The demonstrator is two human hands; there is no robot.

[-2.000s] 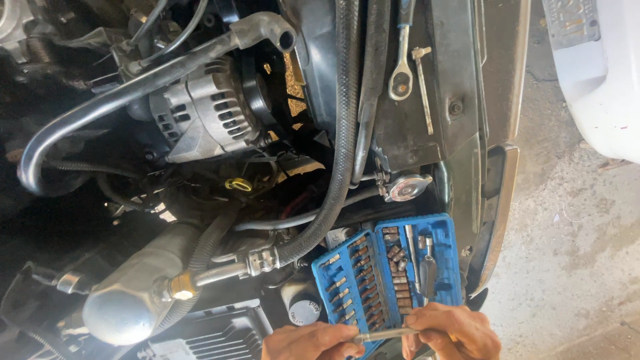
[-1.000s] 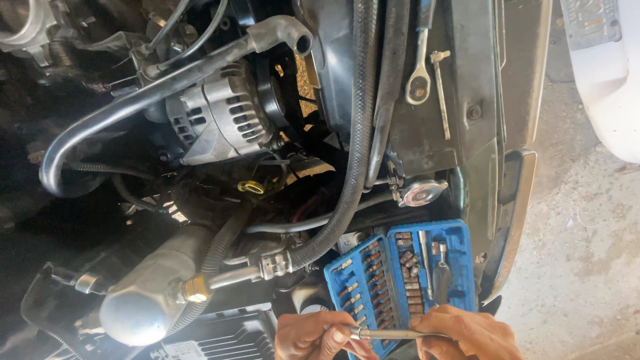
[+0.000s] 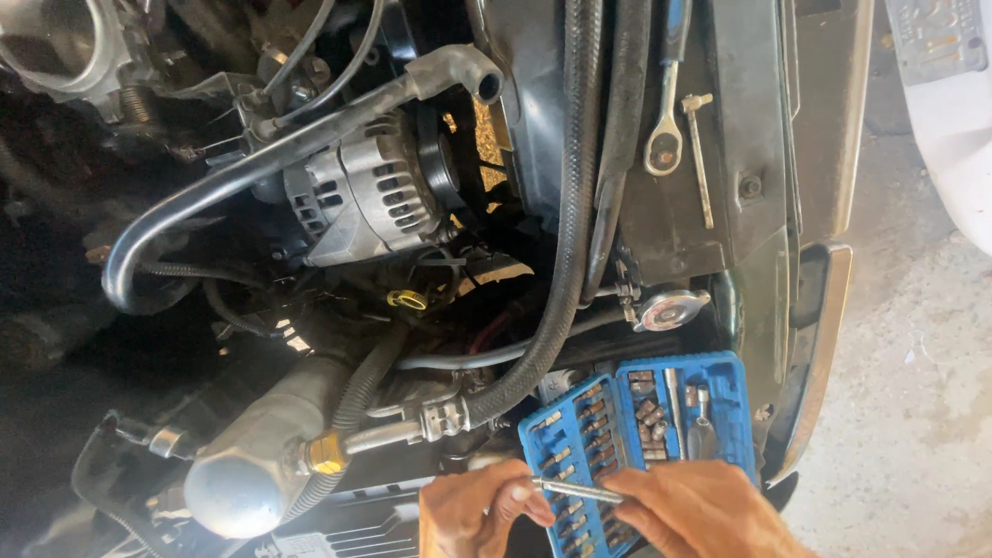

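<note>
My left hand [image 3: 479,508] pinches one end of a slim metal tool rod [image 3: 581,490] at the bottom of the view. My right hand [image 3: 690,504] grips the rod's other end, its fingers closed around it. Just beyond and beneath both hands lies an opened blue plastic socket set case [image 3: 740,411], with bits on its left side and small sockets and metal drivers on its right. A ratchet [image 3: 664,147] with a blue handle rests on the dark panel above the case, beside a thin T-shaped metal bar [image 3: 702,167]. What kind of tip the rod has cannot be made out.
An alternator [image 3: 372,186], a bent metal pipe [image 3: 225,178] and a thick braided hose [image 3: 572,194] fill the engine bay. A radiator cap [image 3: 670,310] sits above the case. The silver cylinder [image 3: 240,480] stands left of my hands. A white vehicle part [image 3: 953,139] is at upper right.
The rod has stayed between both hands, its tilt slightly changed. The ratchet, the T-shaped bar and the case have not plainly moved.
</note>
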